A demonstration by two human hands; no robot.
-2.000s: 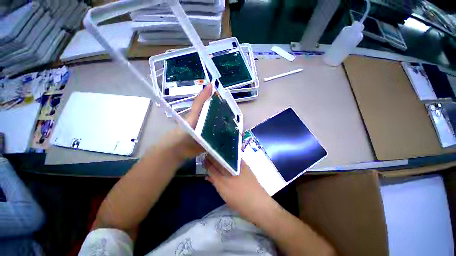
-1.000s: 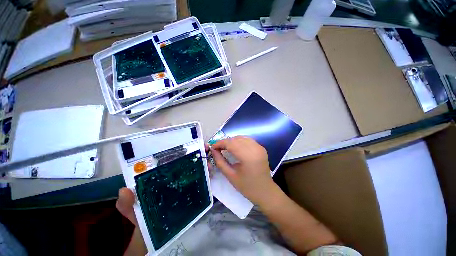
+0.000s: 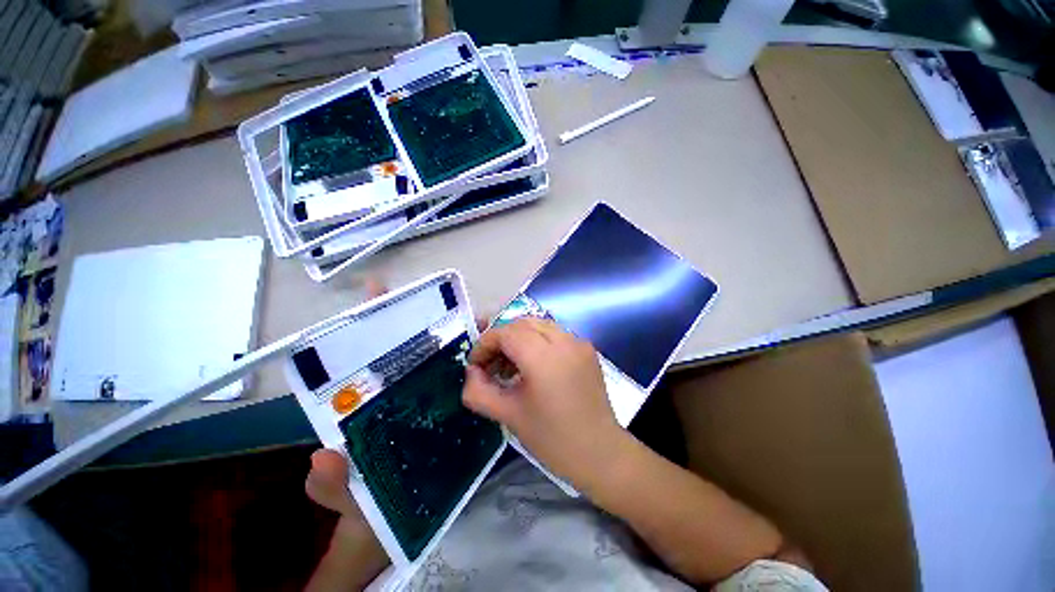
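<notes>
My left hand (image 3: 329,480) holds the calculator front half (image 3: 422,445) by its left edge, tilted, with its dark green board facing up. An orange round spot and two black pads show on it. Its empty frame (image 3: 174,407) hangs out to the left. My right hand (image 3: 538,387) has thumb and finger pinched together at the board's upper right corner; what is between them is too small to tell, perhaps a wire. The screen half (image 3: 625,289), a glossy dark panel beside a white part, lies on the bench, partly behind my right hand.
Waiting board halves (image 3: 393,145) overlap at the back centre. A white slab (image 3: 162,318) lies left, with stacked white units (image 3: 307,35) behind. A thin white stick (image 3: 607,119), a squeeze bottle (image 3: 744,37) and a cardboard sheet (image 3: 879,174) lie to the right. An open box (image 3: 787,445) stands lower right.
My left hand has turned the front half so its board faces up. My right hand has moved from behind it to beside the screen half, then onto the board's upper right corner.
</notes>
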